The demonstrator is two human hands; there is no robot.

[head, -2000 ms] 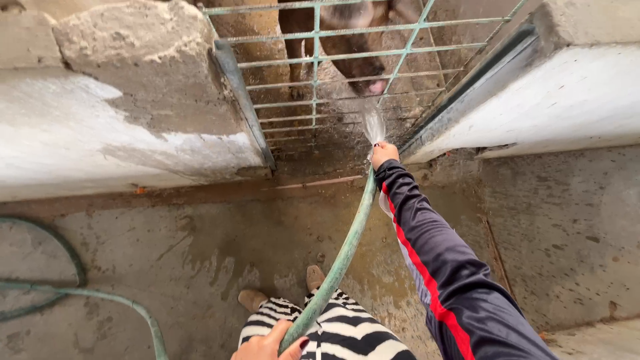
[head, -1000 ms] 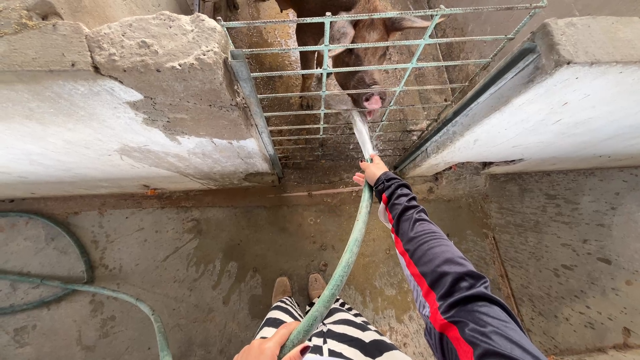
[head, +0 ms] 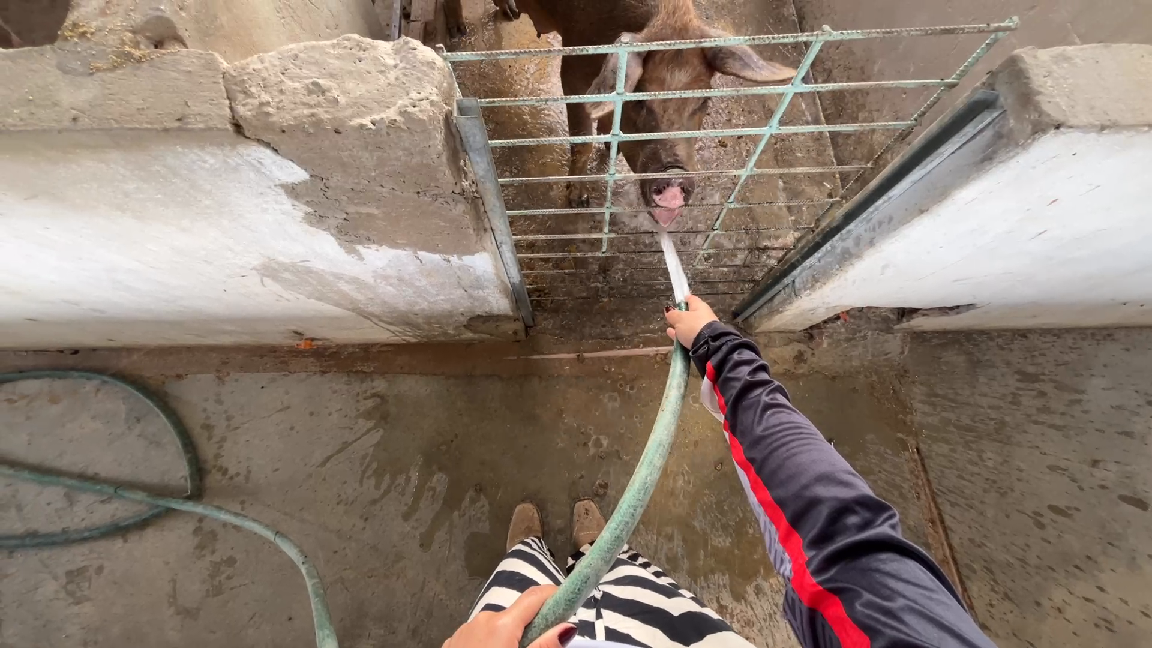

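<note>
My right hand (head: 691, 321) grips a green hose (head: 643, 477) close to its outlet, at the foot of the barred gate. A stream of water (head: 673, 265) leaves the outlet and reaches the open mouth of a brown pig (head: 670, 117), which stands behind the green metal gate (head: 616, 137). Farther back along the hose, my left hand (head: 513, 621) is wrapped around it at the bottom edge of the view, over striped trousers. Part of that hand lies out of frame.
Low walls of concrete with white paint (head: 180, 234) flank the gate on the left, and a similar wall (head: 1035, 225) on the right. More hose (head: 184, 504) loops over the concrete floor (head: 297, 423) at left. The floor before the gate has wet patches.
The pig's head has come into fuller view behind the bars, and its mouth now meets the water. Both hands have stayed on the hose; the view has shifted somewhat.
</note>
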